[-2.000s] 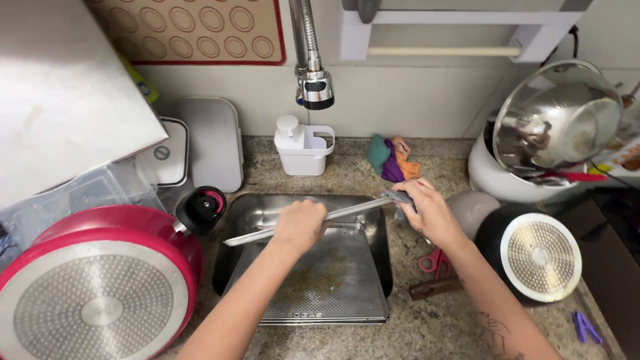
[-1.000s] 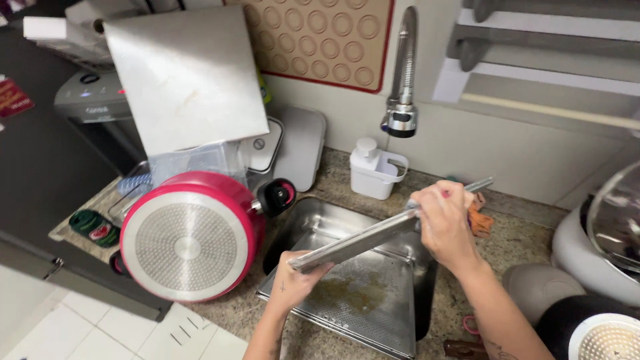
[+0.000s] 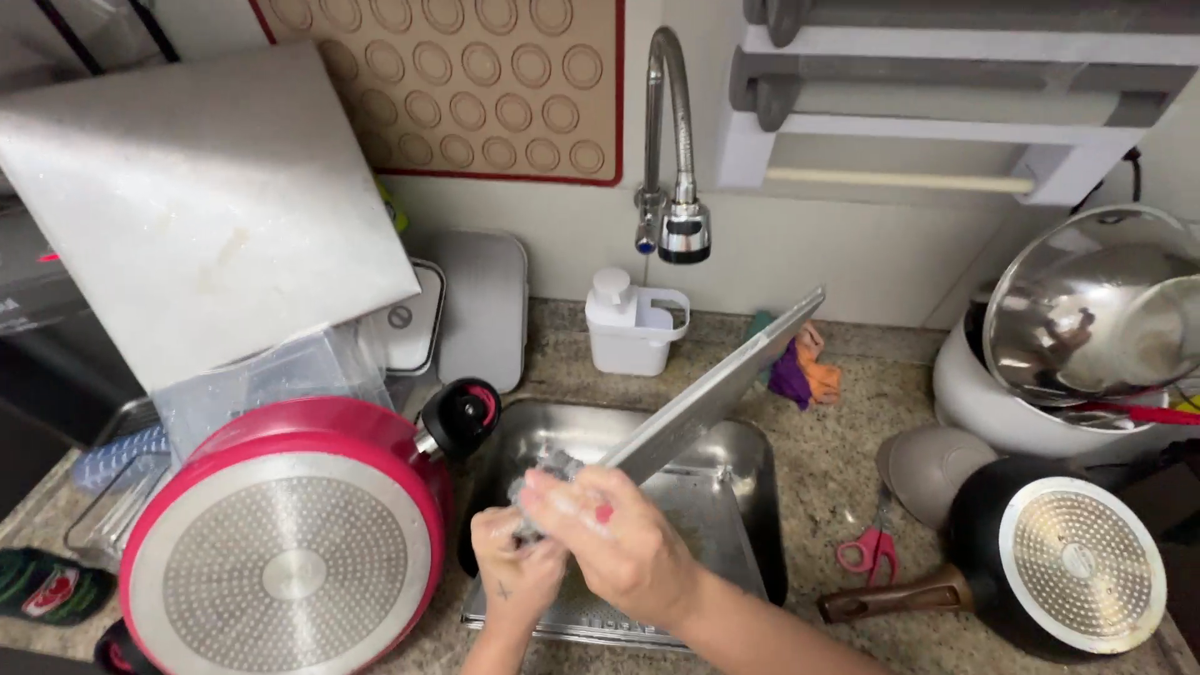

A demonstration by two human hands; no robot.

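Observation:
Over the stainless steel sink (image 3: 562, 427), a flat metal tray (image 3: 703, 398) is held tilted, its far end raised to the right toward the backsplash. My left hand (image 3: 518, 567) grips the tray's near end. Soapy suds cover my right hand (image 3: 623, 544), which presses a grey scrubbing pad (image 3: 551, 473) against that same end, close beside the left hand. Beneath both hands, a perforated metal tray (image 3: 731, 525) lies across the sink, partly hidden by my hands. The lower edge of the held tray is hidden behind my fingers.
A red pan (image 3: 427, 525) stands bottom outward at the left, under a leaning metal sheet (image 3: 216, 206). The faucet (image 3: 684, 225) hangs above a white soap dispenser (image 3: 628, 333). Rightward are colored cloths (image 3: 806, 370), pink-handled scissors (image 3: 872, 553), a black saucepan (image 3: 994, 562) and a steel bowl (image 3: 1078, 309).
My right hand has moved down along the held tray to its near end, beside my left hand. The tray's far end now points more steeply up to the right.

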